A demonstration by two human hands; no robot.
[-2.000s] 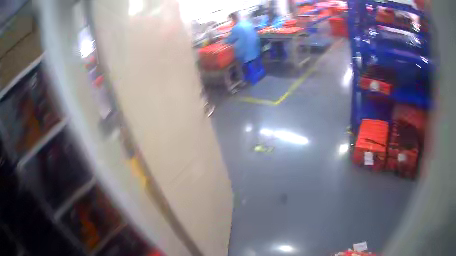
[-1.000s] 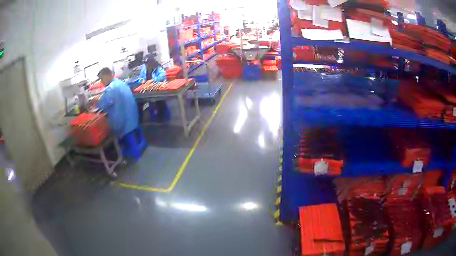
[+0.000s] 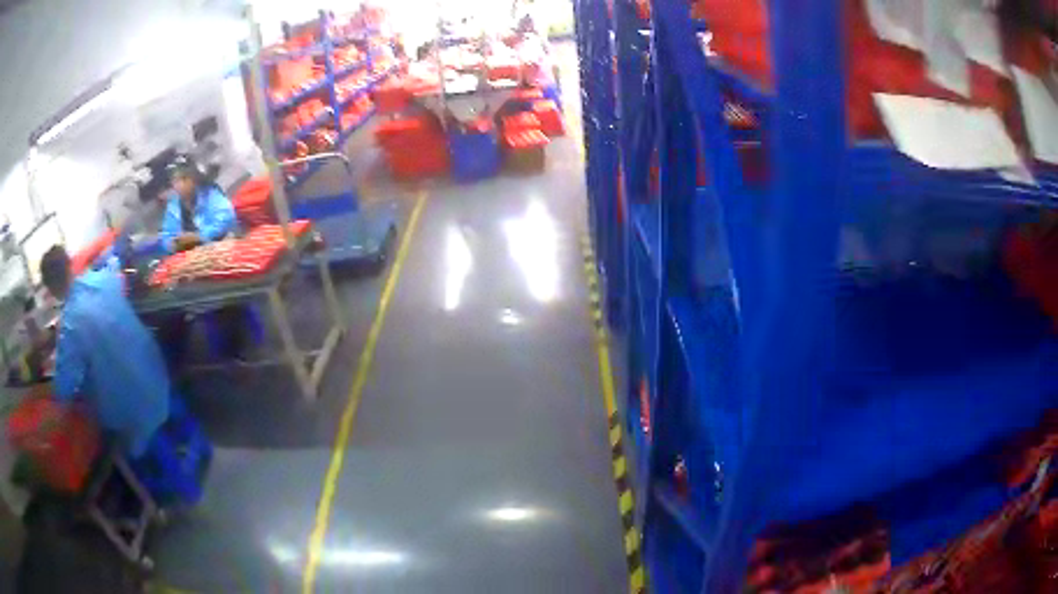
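Note:
Neither of my hands is in the picture. Nearest on my right stands a blue metal rack, large and partly blurred. Red trays lie on its low level at the bottom right. White paper sheets hang or lie at its upper right, over red trays. What the deeper shelves hold is too dark to tell.
A grey aisle with a yellow line runs ahead. Black-yellow tape edges the rack. At left, one person in blue and another person are at benches. A blue cart and red tray stacks stand beyond.
The view has moved forward from the doorway into the aisle. The blue rack is now much nearer on the right, and the benches and people have shifted to the left.

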